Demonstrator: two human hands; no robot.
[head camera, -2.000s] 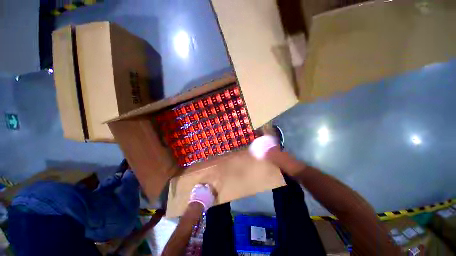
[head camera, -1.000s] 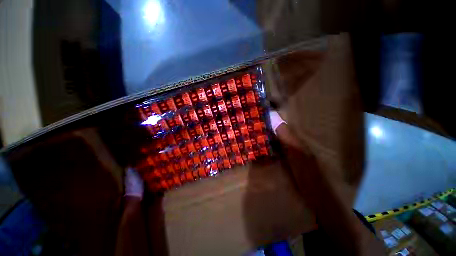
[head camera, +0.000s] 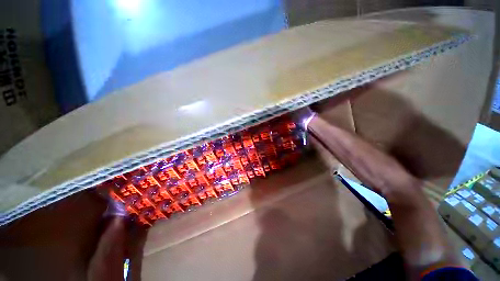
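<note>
A clear blister tray (head camera: 211, 167) with rows of orange-red parts lies inside an open cardboard carton (head camera: 208, 236), partly hidden by the carton's near-to-far top edge. My left hand (head camera: 116, 207), in a pale glove, is at the tray's left end, dark and blurred. My right hand (head camera: 305, 118), also gloved, is at the tray's right end, its fingers mostly hidden below the carton edge. Both forearms reach into the carton. Whether the fingers grip the tray cannot be seen.
Another carton with dark print (head camera: 15, 71) stands at the upper left. The shiny floor (head camera: 181, 38) shows beyond the carton's far flap (head camera: 186, 104). At the lower right are a yellow-black floor tape (head camera: 466, 182) and a carton of small pale-labelled packs (head camera: 476, 211).
My head has come closer over the carton. My hands have moved from the near flap to the two ends of the tray inside. The far carton edge now covers part of the tray.
</note>
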